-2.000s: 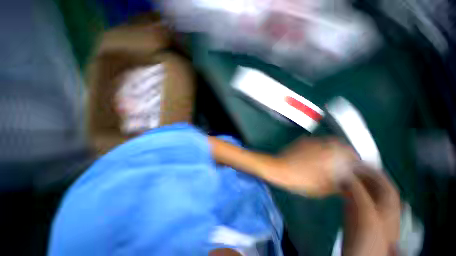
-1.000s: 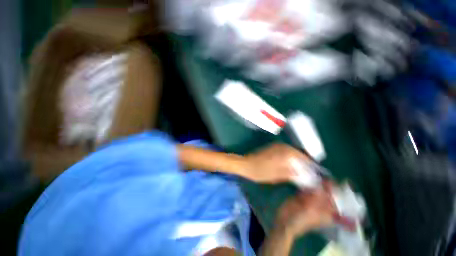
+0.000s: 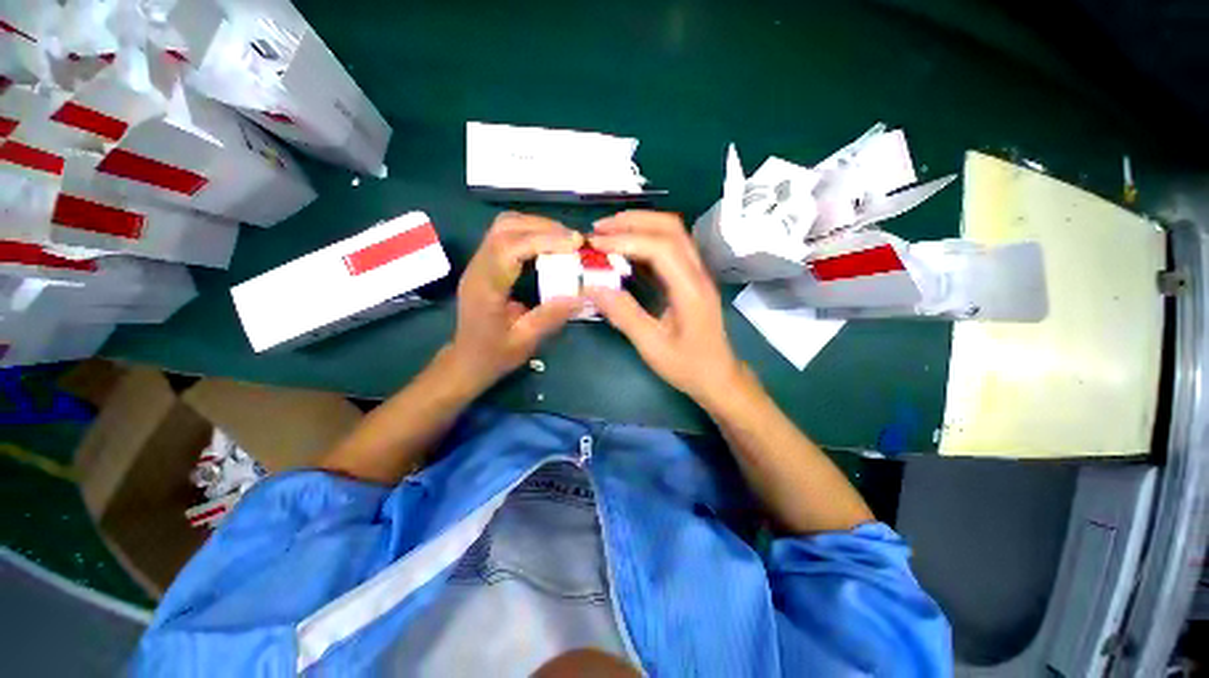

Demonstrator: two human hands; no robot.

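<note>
My left hand (image 3: 507, 294) and my right hand (image 3: 663, 294) hold a small white-and-red carton (image 3: 562, 278) upright between them, over the green bench near its front edge. Only its small end shows; the fingers hide the rest. A closed white carton with a red band (image 3: 334, 281) lies left of my left hand. Another white carton (image 3: 550, 160) lies just beyond my hands, its right end ragged with raised flaps. Open cartons (image 3: 859, 265) with raised flaps and white contents sit right of my right hand, on and beside a flat white card (image 3: 793, 327).
Many white-and-red cartons (image 3: 166, 172) are piled at the left. A brown corrugated box (image 3: 265, 413) with white-and-red pieces is below the bench edge at left. A cream board (image 3: 1054, 331) lies at right, above grey casing. A blue scrap (image 3: 899, 437) is near the bench edge.
The view has swung and sharpened. The brown box now shows lower left, and the pile is at upper left. My hands, earlier blurred at lower right, are together at the centre around the small carton.
</note>
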